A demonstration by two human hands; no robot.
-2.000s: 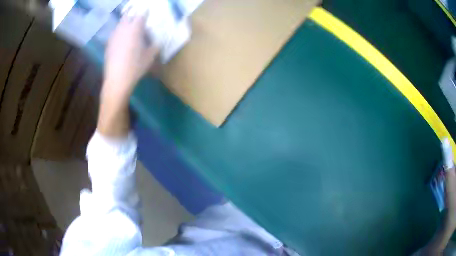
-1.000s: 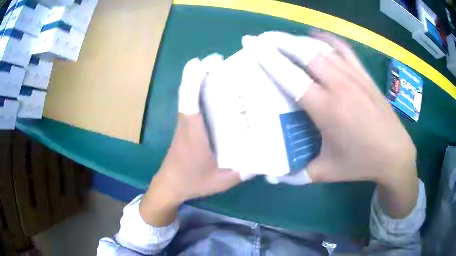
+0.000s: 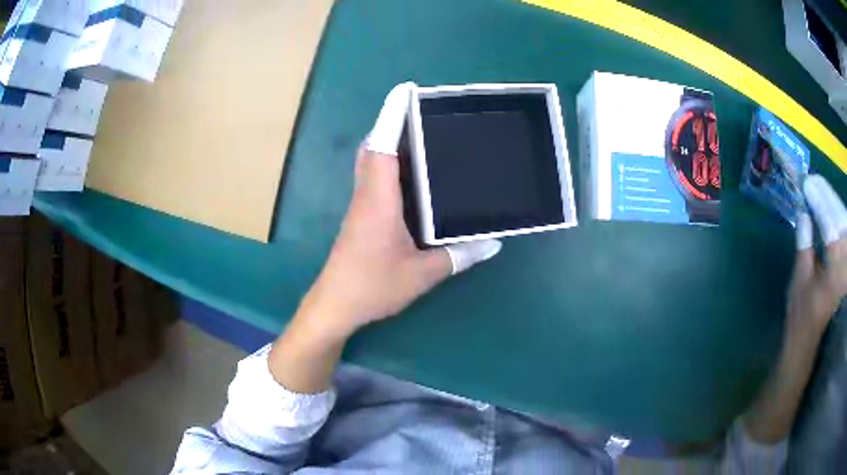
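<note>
The open gift box base, with a white rim and black inside, faces up on the green mat. My left hand, with white finger cots, holds it by its left side and lower edge. The box lid, white and blue with a watch face picture, lies just right of the base. The blue booklet pile lies further right, near the yellow line. My right hand has its fingertips at the lower right edge of the booklets; whether it grips one cannot be told.
Finished boxes stand stacked at the far left. A tan cardboard sheet lies beside them on the green mat. The yellow line curves across the upper right, with a waiting open box beyond it. Brown cartons are at lower left.
The box that both hands held is now apart: the base sits open in my left hand and the lid lies to its right. My right hand has moved right to the booklets.
</note>
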